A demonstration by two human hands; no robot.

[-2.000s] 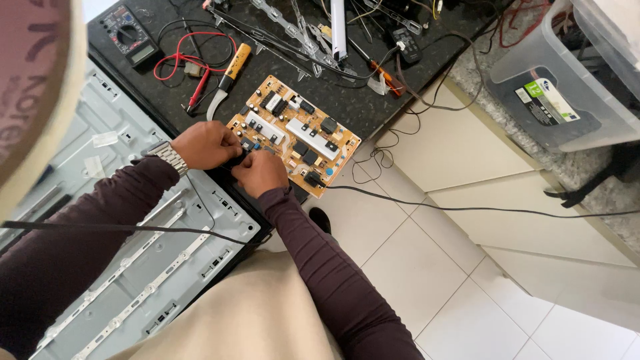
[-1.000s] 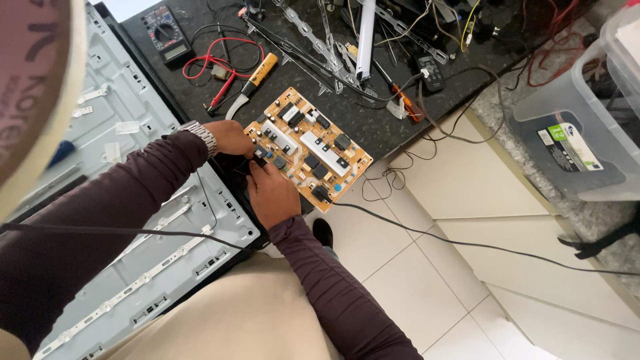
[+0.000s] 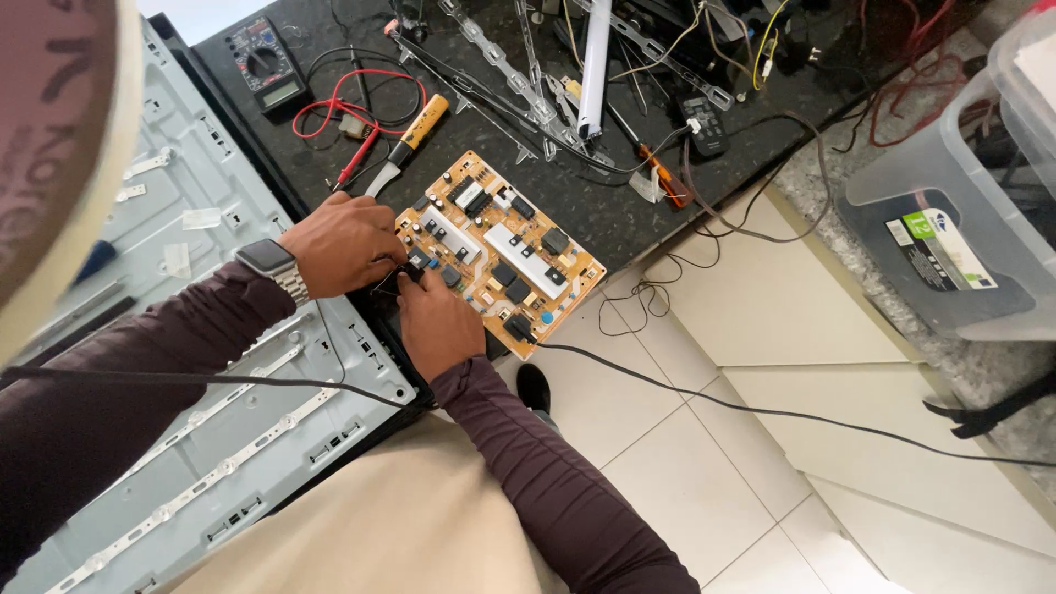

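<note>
A tan power supply circuit board [image 3: 495, 256] with white heat sinks lies at the dark countertop's edge, its lower corner overhanging. My left hand [image 3: 348, 245], with a watch at the wrist, is at the board's left corner, fingers bent. Beside it, my right hand [image 3: 437, 318] has its fingertips close to the left ones, over the board's lower left edge. A small dark part and thin wires show between the fingertips; which hand grips them is hard to tell. A black power cord [image 3: 660, 381] runs from a black connector [image 3: 520, 327] on the board's lower corner.
Left lies a grey TV back panel [image 3: 272, 396] with LED strips. Behind the board are a multimeter [image 3: 266, 68], its red probe [image 3: 357, 157], a yellow-handled knife [image 3: 419, 128], an orange screwdriver [image 3: 664, 177], a remote control [image 3: 701, 124] and tangled wires. A clear plastic bin [image 3: 874, 198] stands right.
The hands stay together at the board's left edge, with small shifts of the fingers. The view has moved somewhat.
</note>
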